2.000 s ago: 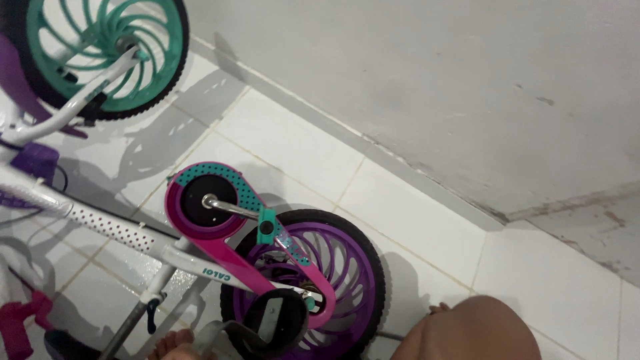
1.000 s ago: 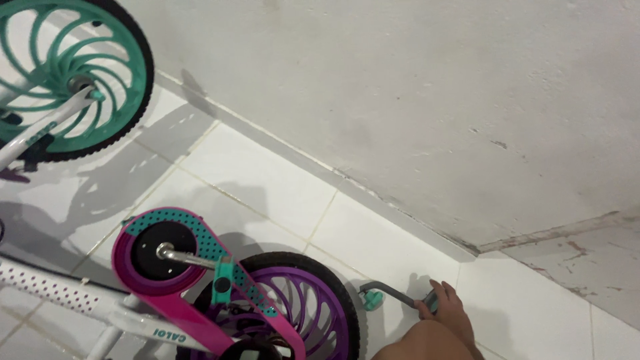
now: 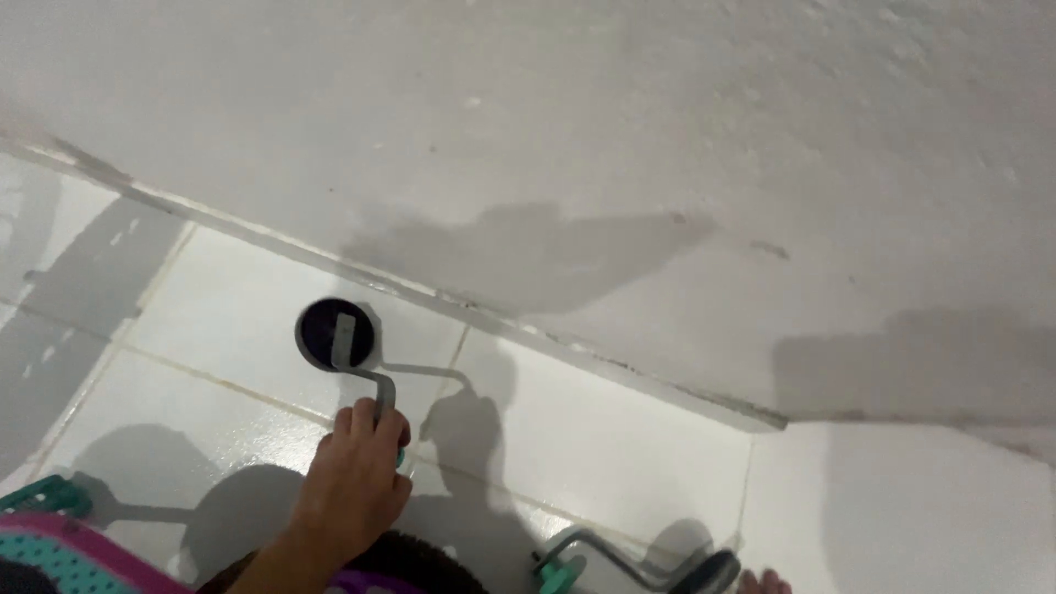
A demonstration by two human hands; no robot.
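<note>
My left hand [image 3: 355, 470] reaches in from the lower left and grips the grey metal bracket [image 3: 384, 388] of a training wheel. Its dark purple wheel [image 3: 322, 334] faces up beyond my fingers, over the floor tiles. At the bottom right lies a second training wheel, with a black wheel [image 3: 709, 573], a bent dark bracket [image 3: 606, 540] and a teal plastic part [image 3: 561, 573] at its other end. Fingertips, apparently of my right hand [image 3: 763, 582], show beside the black wheel; the rest is out of frame, so its hold is unclear.
A child's bicycle is partly visible at the bottom: a pink and teal dotted chain guard [image 3: 82, 553], a teal pedal [image 3: 45, 497] and a black tire [image 3: 421, 561] with a purple rim. A grey-white wall [image 3: 528, 148] meets the white tiled floor [image 3: 594, 421] along a raised baseboard.
My left hand has come into view holding a training wheel. The hand that was on the bracket at the lower right now shows only fingertips. The view has shifted toward the wall.
</note>
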